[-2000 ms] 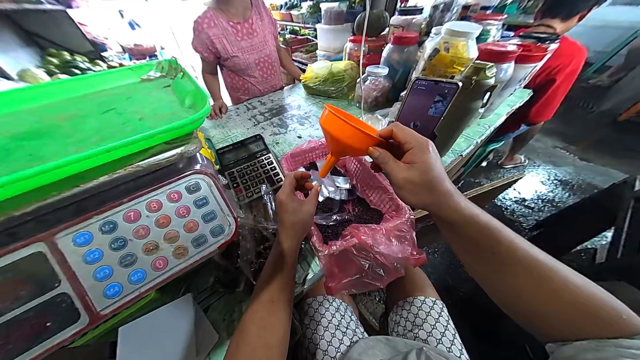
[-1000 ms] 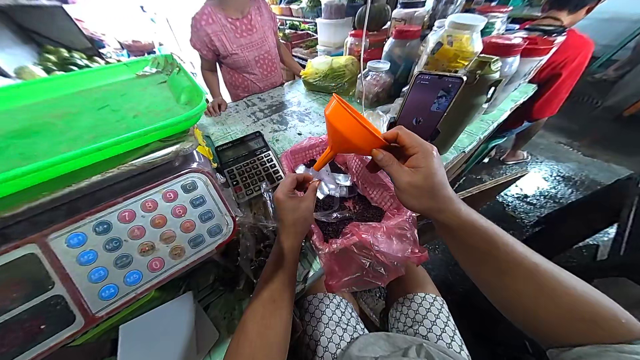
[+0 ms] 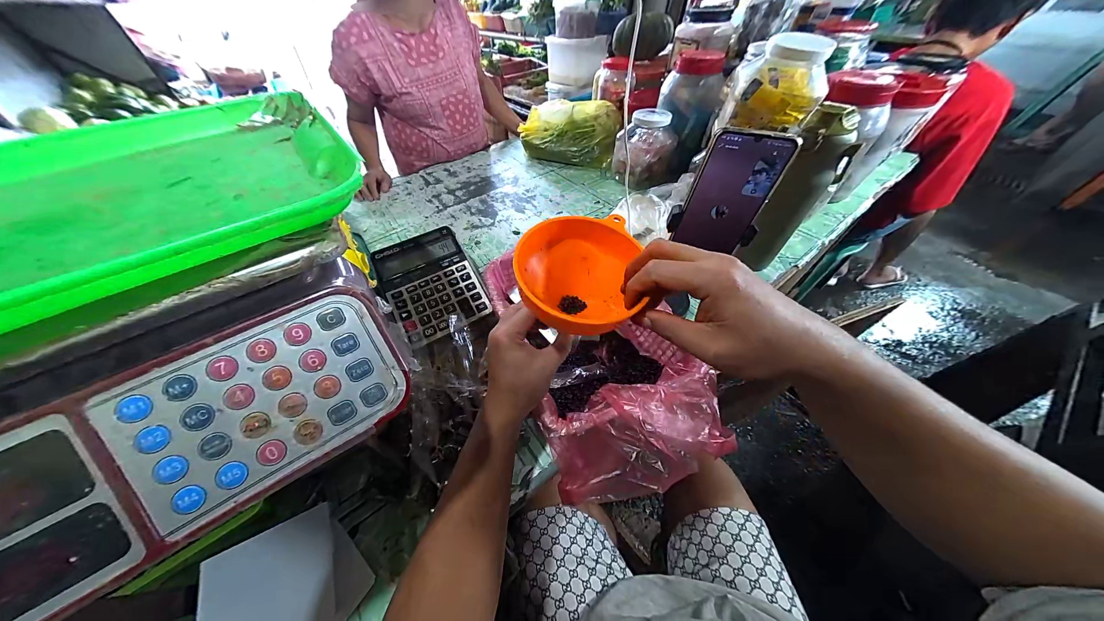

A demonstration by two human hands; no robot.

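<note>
An orange plastic funnel [image 3: 580, 263] is upright, its wide mouth facing me, with a small heap of dark grains [image 3: 572, 304] at its bottom. My right hand [image 3: 720, 310] pinches the funnel's right rim between thumb and fingers. Below the left side of the funnel is my left hand [image 3: 524, 358], its fingers closed near the hidden spout; what they grip, spout or small plastic bag, cannot be made out. Under both hands, a pink plastic bag [image 3: 642, 440] stands open above my lap, holding dark grains [image 3: 576, 397] and some clear plastic.
A calculator [image 3: 435, 289] lies left of the bag, beside a weighing scale [image 3: 250, 405] with a green tray [image 3: 172, 198]. A phone [image 3: 735, 191] stands propped before lidded jars [image 3: 690, 95] on the counter [image 3: 448, 203]. One person stands across the counter, another in red at right.
The funnel has tipped from slanted to upright, so its inside now shows with grains in it. My right hand has turned with it, and my left hand has come beneath the funnel.
</note>
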